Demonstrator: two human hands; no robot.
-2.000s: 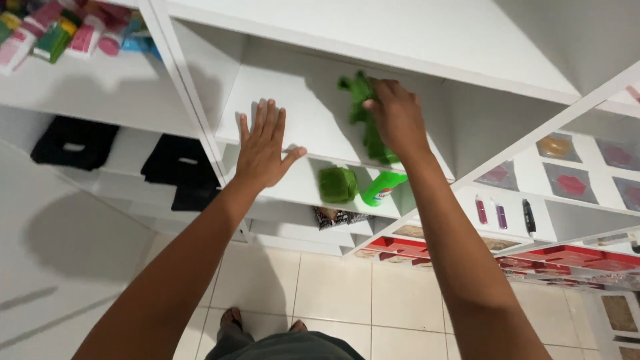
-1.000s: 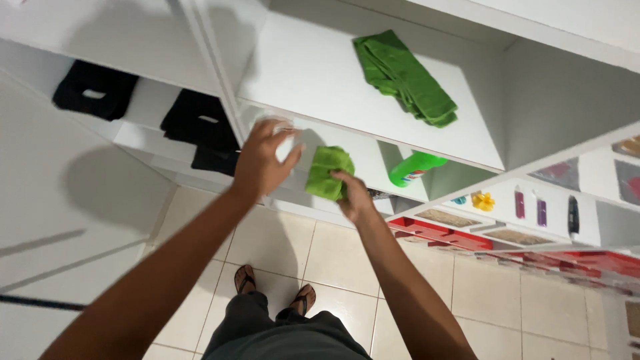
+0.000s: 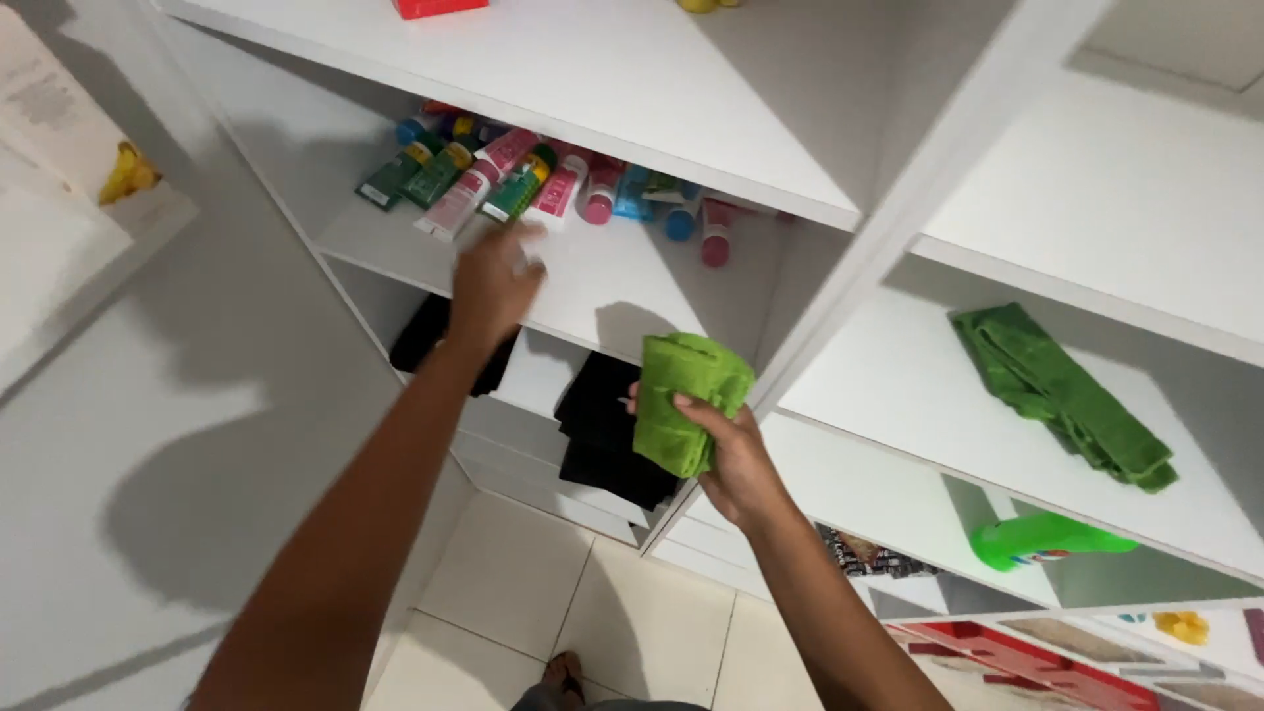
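Observation:
My right hand grips a folded light-green cloth, thumb on its front, before the upright divider of the white shelf unit. My left hand, slightly blurred, has its fingers apart and holds nothing; it is over the front of a shelf, just below a row of squeeze tubes. Among these are a pink and white tube and a green tube with a yellow band. A darker green folded cloth lies on a shelf to the right.
Folded black cloths lie on the shelf below the tubes. A bright green bottle lies lower right. The upright divider separates the two bays. At far left stands a white panel; tiled floor shows below.
The view has swung left to the tube shelf. My right hand let go of the darker green cloth, then took the light-green one from the lower shelf. My left hand has moved to the tubes.

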